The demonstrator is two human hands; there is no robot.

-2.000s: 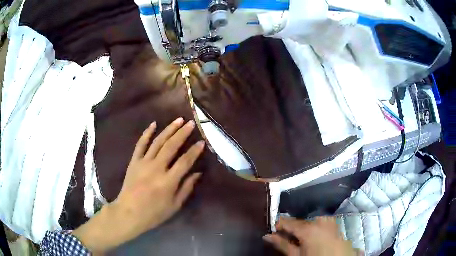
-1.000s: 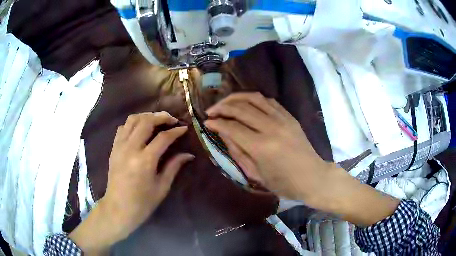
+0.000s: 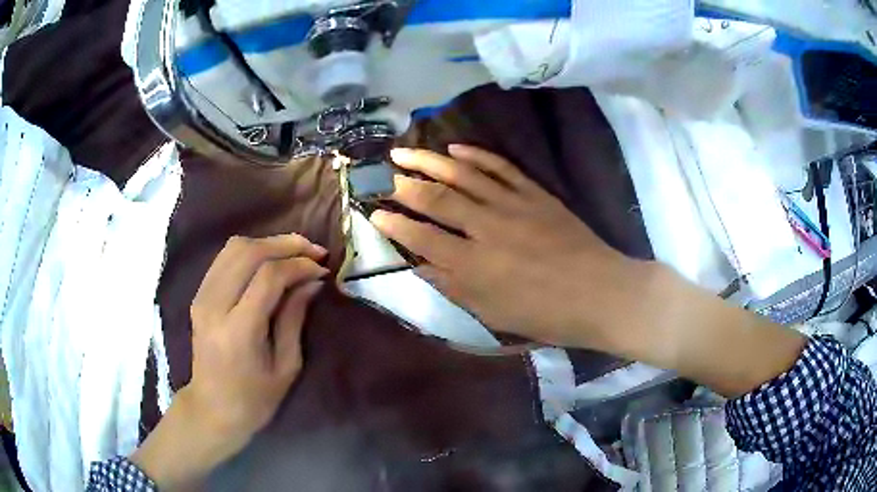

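Observation:
The large dark brown panel (image 3: 385, 413) lies under both hands and runs up under the sewing machine head (image 3: 462, 58). My left hand (image 3: 255, 327) is at the left of the seam, thumb and fingertips drawn together at the brown fabric edge, seemingly pinching it. My right hand (image 3: 510, 250) lies palm down with fingers spread on the brown fabric right of the seam, fingertips beside the grey block (image 3: 371, 180). A narrow light-lit seam edge (image 3: 344, 207) runs down from the needle area. A white layer (image 3: 423, 303) with a dark line shows in the gap between the brown edges.
White quilted pieces (image 3: 72, 317) hang at the left. White fabric (image 3: 664, 192) lies right of the brown panel. Pink and blue pens (image 3: 808, 231) are on the right tabletop. A padded white piece (image 3: 683, 447) is at the lower right. White cloth (image 3: 630, 38) wraps the machine arm.
My right hand came up from the lower edge onto the fabric, then nearer the needle. My left fingers have curled in. The gap showing white has widened since a second ago. The view has shifted.

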